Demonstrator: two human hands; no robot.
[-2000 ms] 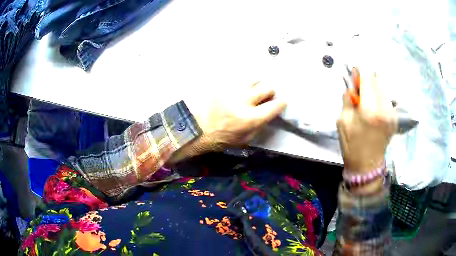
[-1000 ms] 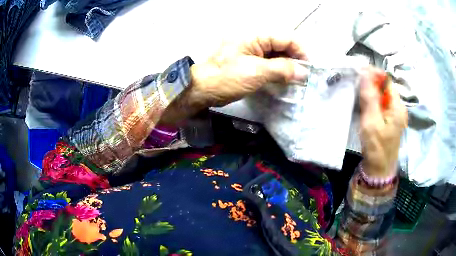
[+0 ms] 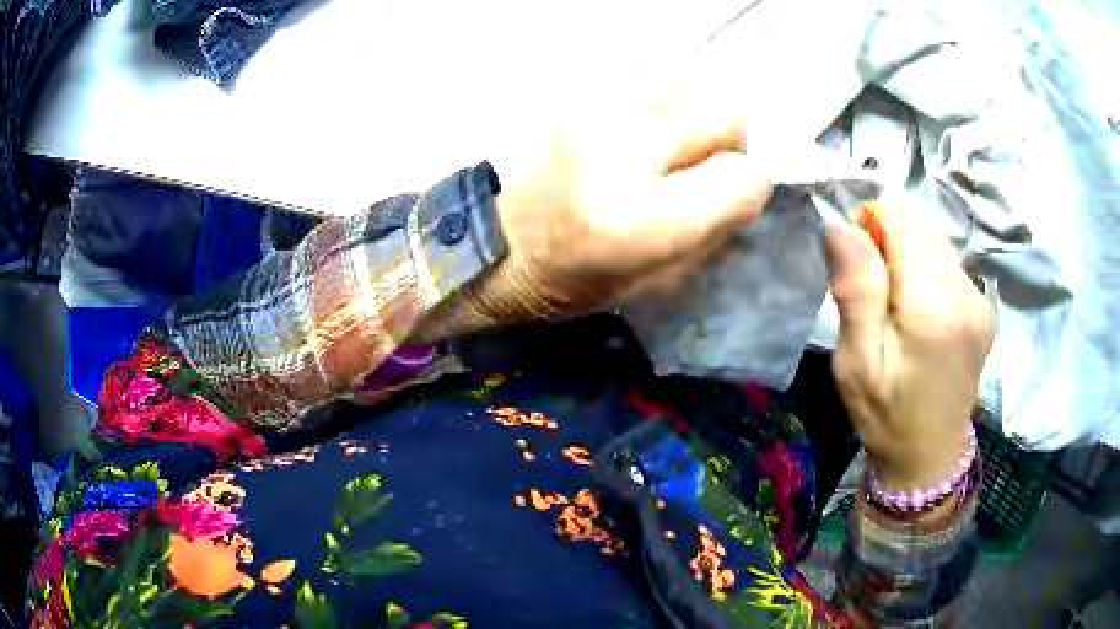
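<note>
A pale grey to white garment (image 3: 1032,184) lies bunched on the right of the table. One section of it, greyer and hanging down (image 3: 737,313), is held between my hands over the table's front edge. My left hand (image 3: 639,203) pinches its upper edge; the hand is overexposed. My right hand (image 3: 915,313) holds thread snips by their orange-red handle (image 3: 873,229), mostly hidden in the palm. The dark blades point up-left at the edge of the cloth, near my left fingertips. A small dark button (image 3: 870,162) shows just above the blades.
The white tabletop (image 3: 356,123) spans the view behind my left arm. Blue denim (image 3: 227,37) lies at the upper left. Blue material (image 3: 111,350) is below the table at left. A dark green mesh crate (image 3: 1017,492) is below at the right. My floral apron is in front.
The flat buttoned cloth was first lifted and gathered between my hands. Since then its hanging section has turned to show a greyer side, and the snips have moved left to its upper edge.
</note>
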